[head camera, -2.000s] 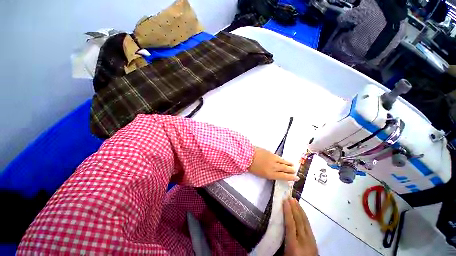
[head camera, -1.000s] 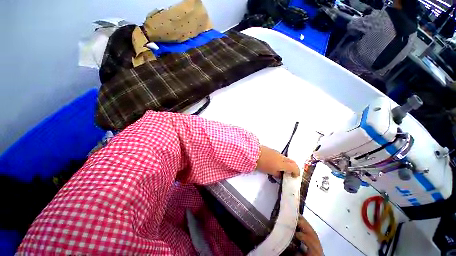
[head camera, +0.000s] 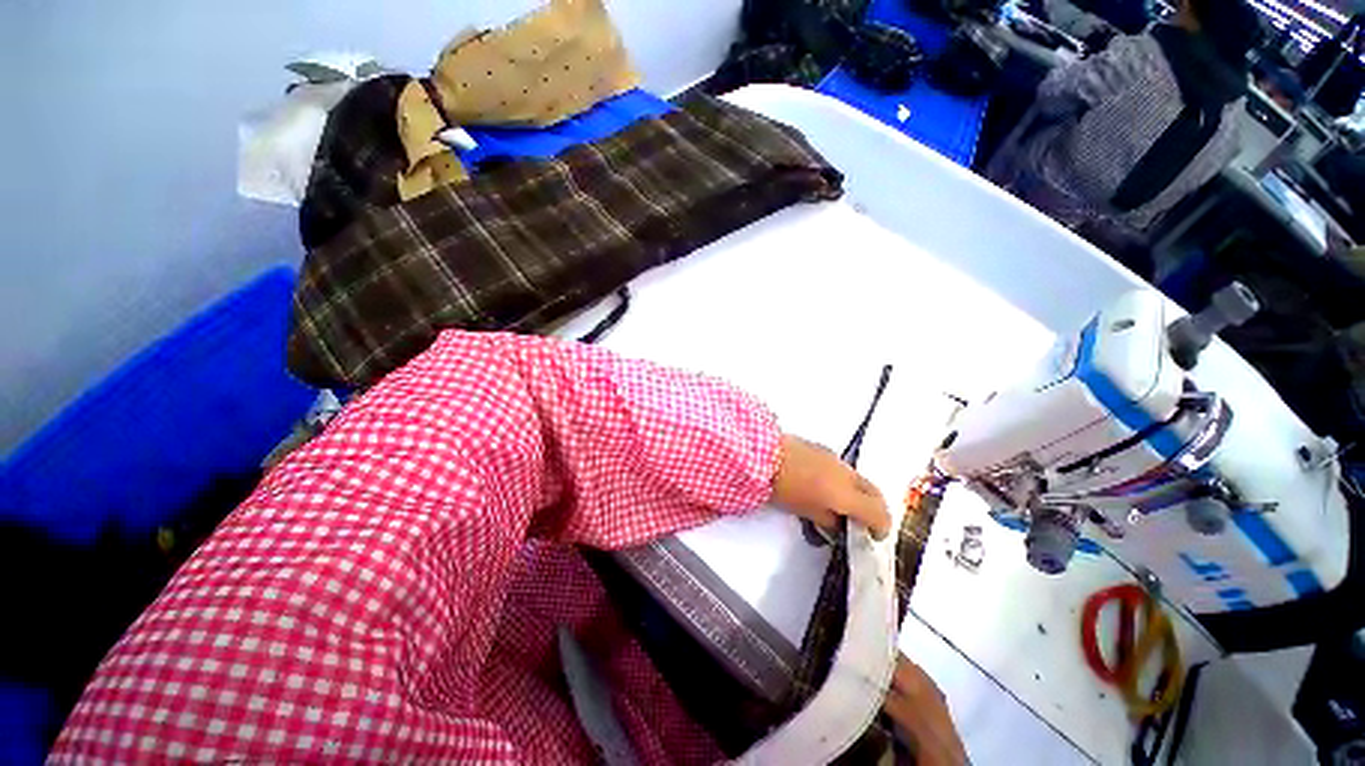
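A long white strip (head camera: 859, 647) runs from my left hand down over the table's front edge towards my lap, curving. A dark plaid strip (head camera: 912, 542) lies beside and under it, its upper end close to the needle area of the sewing machine (head camera: 1115, 434). My left hand (head camera: 831, 488) pinches the upper end of the white strip, just left of the needle area. My right hand (head camera: 925, 715) is lower, at the right edge of the strips. Its fingertips are partly hidden behind the strips, so its grip is unclear. A thin dark tool (head camera: 868, 410) lies above my left hand.
A large plaid bundle (head camera: 554, 225) lies at the back left with tan dotted material (head camera: 536, 68) on it. Red and yellow scissors (head camera: 1133, 653) lie right of the needle. A measuring scale (head camera: 716, 611) marks the front edge. A person (head camera: 1130, 127) sits behind.
Since the first frame, my left hand has gone from lying flat to pinching the white strip's end. My right hand has moved from on top of the strip to its right edge, lower down.
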